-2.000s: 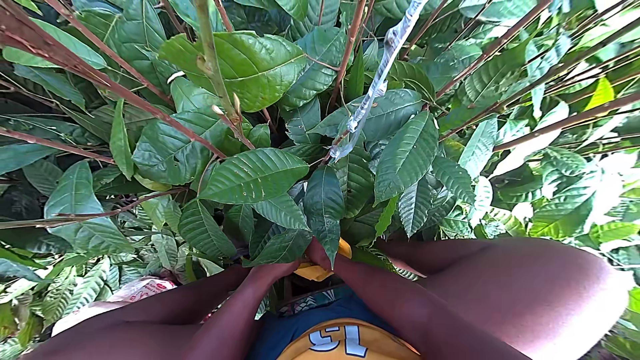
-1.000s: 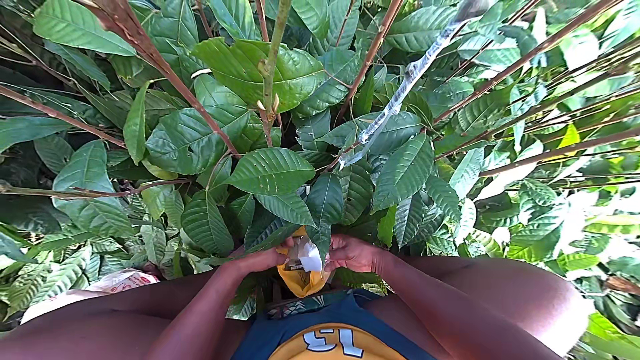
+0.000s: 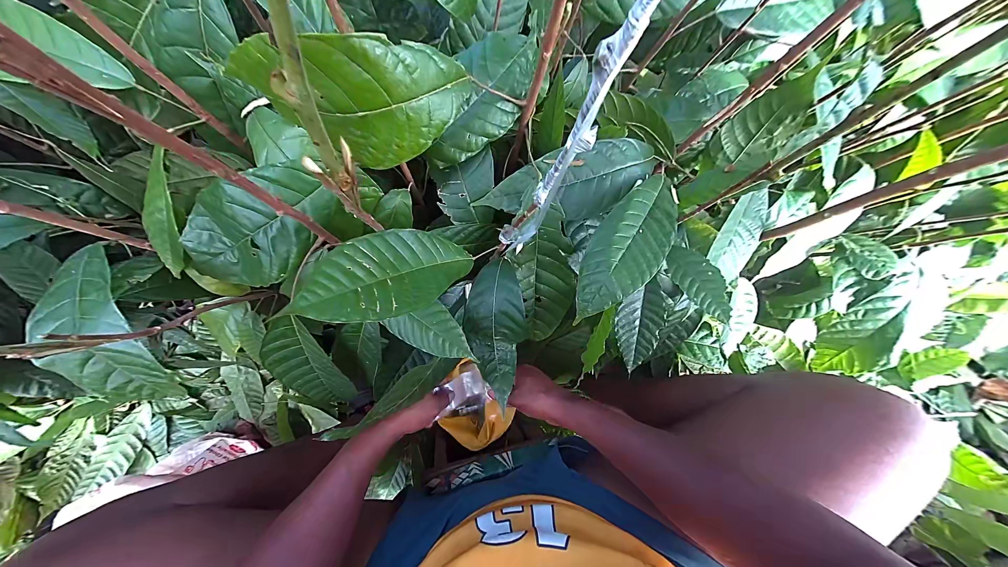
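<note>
Between my hands, just above my lap, is a yellow pouch or cloth [image 3: 479,425] with clear plastic film [image 3: 466,392] at its top. My left hand [image 3: 425,408] grips the film on the pouch's left side. At the right edge of the pouch is my right hand [image 3: 535,392], its fingers partly behind a hanging leaf, so its hold cannot be told. Over the hands hang broad green leaves [image 3: 494,303]. A stem wrapped in clear plastic film [image 3: 579,138] slants down from the top, its lower end above my right hand.
Reddish-brown branches [image 3: 173,146] fan in from the left, and thin stems [image 3: 882,193] cross at the right. A greenish upright stem [image 3: 295,87] stands at the upper left. A white printed sack [image 3: 189,461] lies by my leg at the lower left. Dense foliage surrounds my legs.
The yellow pouch, mostly hidden two seconds ago, came into view between my hands. Since one second ago, the clear film has shifted toward my left hand, and my right hand is more covered by leaves.
</note>
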